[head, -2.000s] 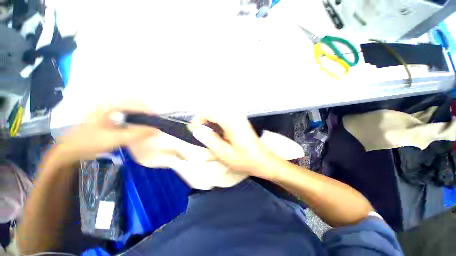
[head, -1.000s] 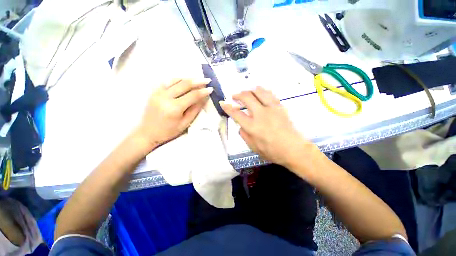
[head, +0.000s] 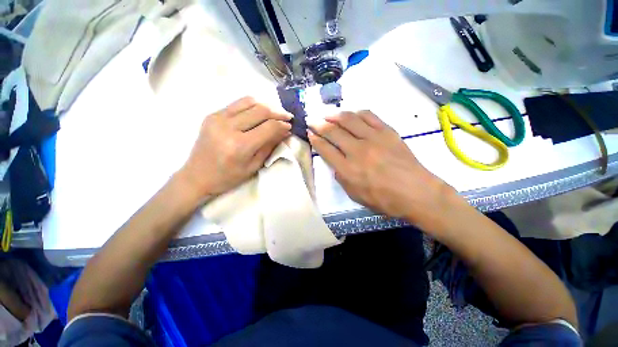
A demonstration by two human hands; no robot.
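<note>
The cream fabric panel [head: 288, 217] lies on the machine table and its lower end hangs over the front edge. A dark strip [head: 292, 103] on it runs up to the presser foot [head: 294, 83]. My left hand [head: 237, 146] lies on the cream cloth, fingertips at the strip's left edge. My right hand [head: 373, 159] lies flat to the right, fingertips at the strip's right edge. Both hands are just below the presser foot. Whether the fingers pinch the cloth or only press it is not clear.
Scissors [head: 439, 95] with yellow and green handles lie right of my right hand. Black snips [head: 472, 44] lie behind them. A black fabric strip [head: 566, 115] is at the far right. More cream fabric [head: 81, 51] is at the back left. A blue crate [head: 196, 295] is below the table.
Both hands have come from the lap to the machine with the cream cloth and dark strip. Over the last second they moved slightly nearer the presser foot.
</note>
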